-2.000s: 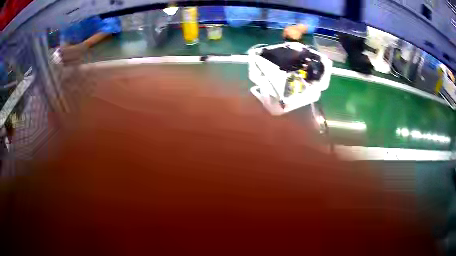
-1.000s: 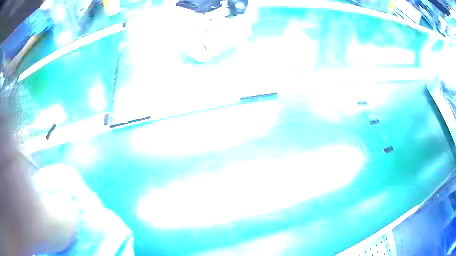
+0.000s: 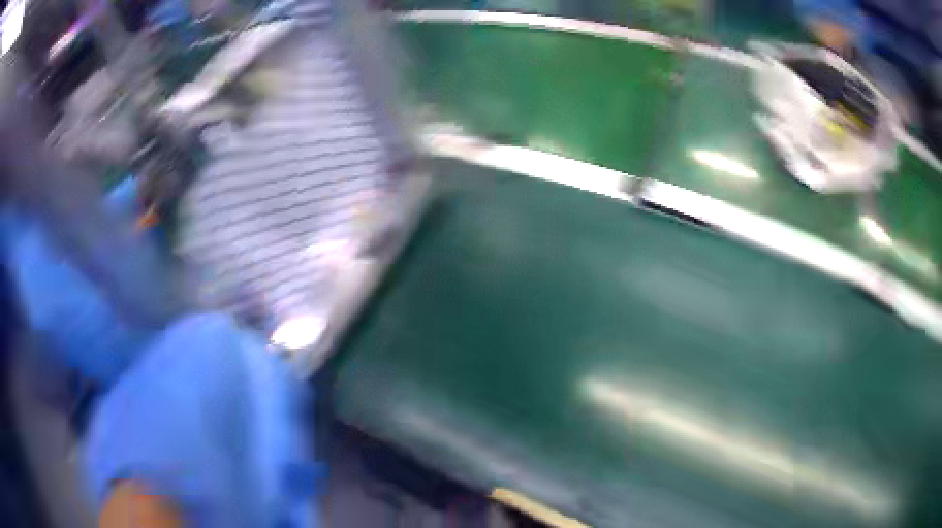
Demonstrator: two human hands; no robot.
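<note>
The white open unit [image 3: 831, 134] is on the green conveyor belt at the upper right, blurred, with black and a little yellow inside. A blue sleeve [image 3: 201, 413] fills the lower left. A small blurred skin-coloured patch [image 3: 142, 505] shows below it at the bottom edge, probably part of my left hand or wrist; its fingers are hidden or cut off. My right hand is out of the picture. Neither hand is seen touching the unit.
The green bench mat [image 3: 578, 309] lies before the belt's white rail [image 3: 537, 165]. A pale striped panel [image 3: 289, 186] stands at the mat's left end. Another person's hand [image 3: 833, 37] and blue sleeve are behind the unit.
The view has swung and the glare is gone. The large blurred reddish-brown shape from the first frame is gone. The striped panel and blue sleeve now show at left, the unit at upper right.
</note>
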